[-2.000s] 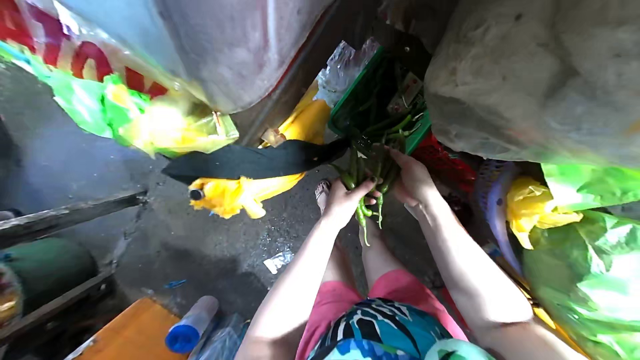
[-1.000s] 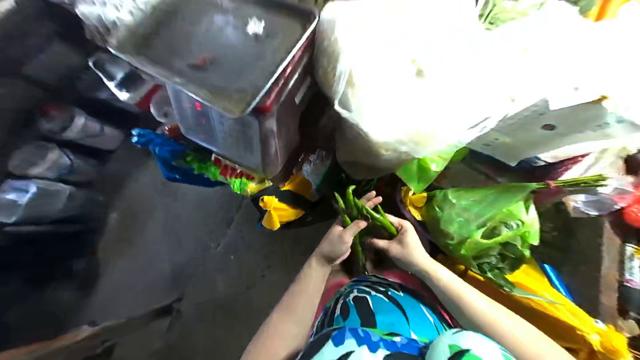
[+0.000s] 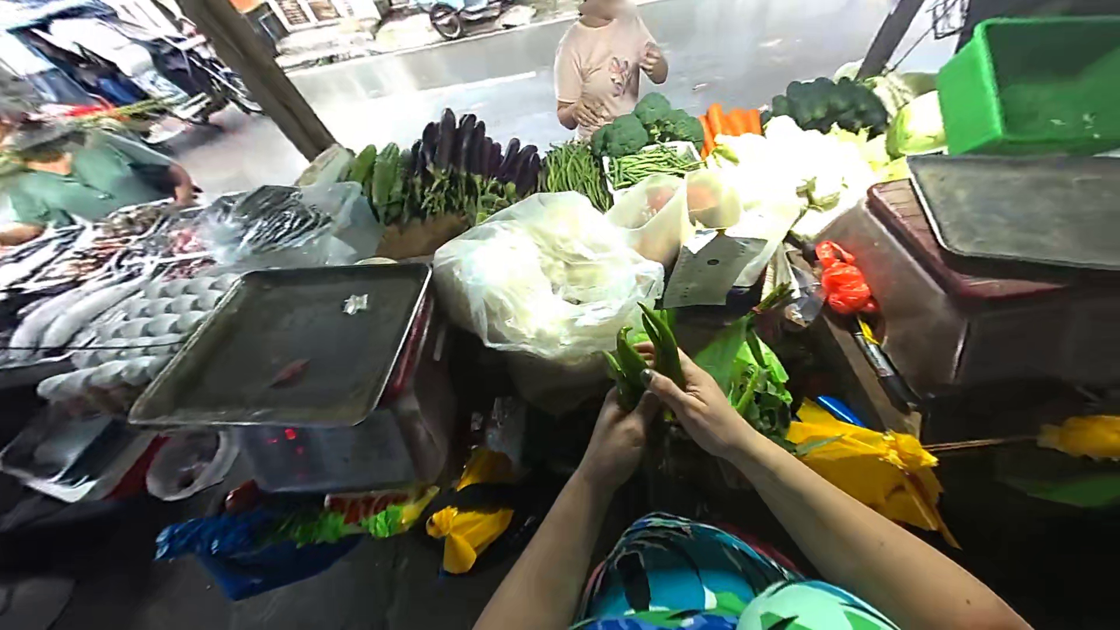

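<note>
Long green chili peppers (image 3: 662,343) stand upright in a small bunch between my two hands, in front of my body. My left hand (image 3: 617,433) closes round the lower part of the bunch from the left. From the right, my right hand (image 3: 696,398) holds the same peppers, its thumb laid across them. The palms and some fingers are hidden. Just beyond the peppers is a clear plastic bag of pale contents (image 3: 551,276). Leafy greens in a green plastic bag (image 3: 757,381) are close to the right of my right hand.
A weighing scale with a metal tray (image 3: 289,341) stands at left, another scale (image 3: 1024,210) at right. Eggplants (image 3: 464,153), broccoli (image 3: 643,127), carrots (image 3: 731,122) and a green crate (image 3: 1032,87) line the far side. A person (image 3: 608,66) stands beyond. Yellow plastic bags (image 3: 862,455) hang nearby.
The view has swung up from the floor to the stall and street. Two seconds ago my hands were at a green basket with the peppers; now they hold them up, away from it.
</note>
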